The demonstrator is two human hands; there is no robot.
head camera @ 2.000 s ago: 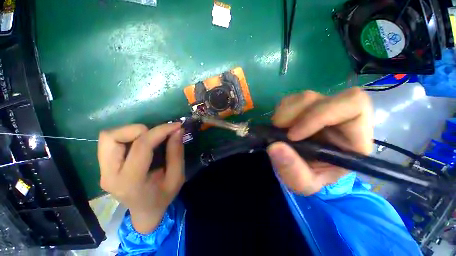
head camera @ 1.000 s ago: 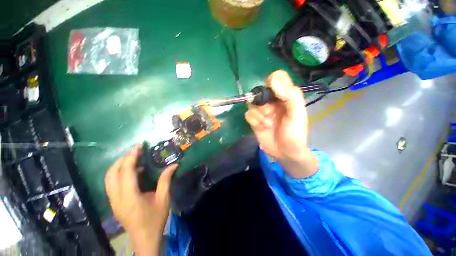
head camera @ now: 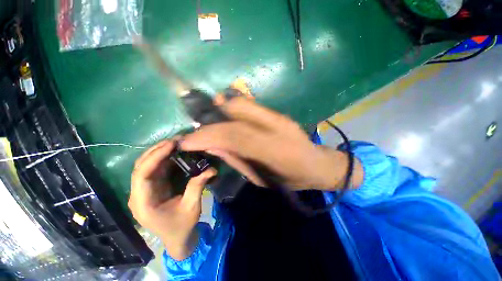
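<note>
My left hand (head camera: 168, 200) holds a small black device housing (head camera: 192, 164), partly covered by my fingers. A thin solder wire (head camera: 115, 145) runs from the left to my left fingers. My right hand (head camera: 264, 140) holds the soldering iron (head camera: 203, 107), its blurred barrel pointing up and left over the mat, away from the housing. The right fingers reach over the top of the housing; whether they touch it is unclear. The orange block (head camera: 241, 86) shows only in part behind my right hand.
A black parts tray (head camera: 82, 192) lies left. A clear plastic bag (head camera: 99, 24) with red is upper left. A battery (head camera: 209, 27) and tweezers (head camera: 300, 52) lie on the green mat (head camera: 358, 49). A fan (head camera: 407, 22) stands upper right. The iron's black cord (head camera: 349, 153) loops over my right wrist.
My right hand has moved left and down to the housing, and the iron now points up-left instead of at the orange block. My left hand has closed more around the housing. The view has shifted.
</note>
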